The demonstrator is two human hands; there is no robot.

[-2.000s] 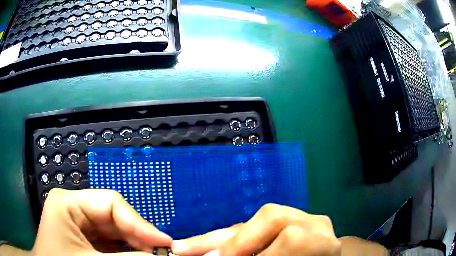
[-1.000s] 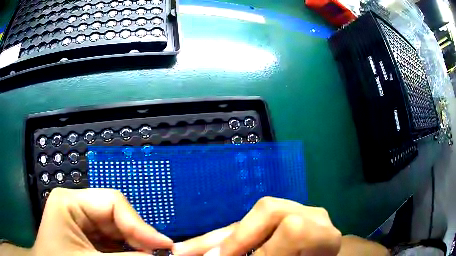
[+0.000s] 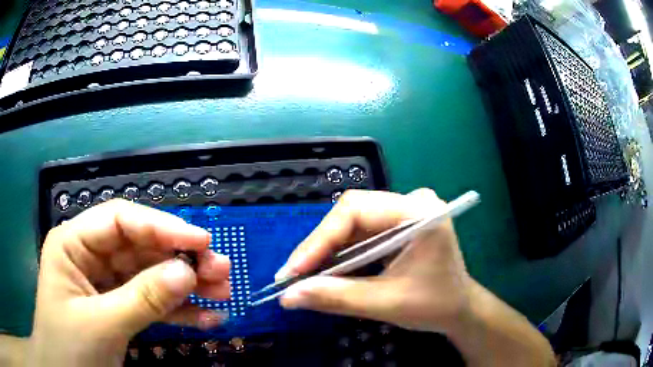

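My left hand holds a small dark round component between thumb and fingers, above the left part of the blue carrier sheet. My right hand holds silver tweezers. Their two tips are slightly apart, over the right edge of the block of tiny white dots on the sheet. I cannot tell whether the tips touch a dot. The sheet lies across the near black tray, whose pockets hold round parts at left and upper right; several in the top row are empty. My left hand hides part of the dots.
A second black tray with round parts and a white label lies at the upper left. A tall black tray stack stands at right. A red-orange bin and clear plastic are behind it. Blue tape crosses the green bench.
My hands have moved apart and up from the bottom edge. My right hand now shows the tweezers over the dots. My left hand has turned, with the component in its fingers. More of the near tray shows below.
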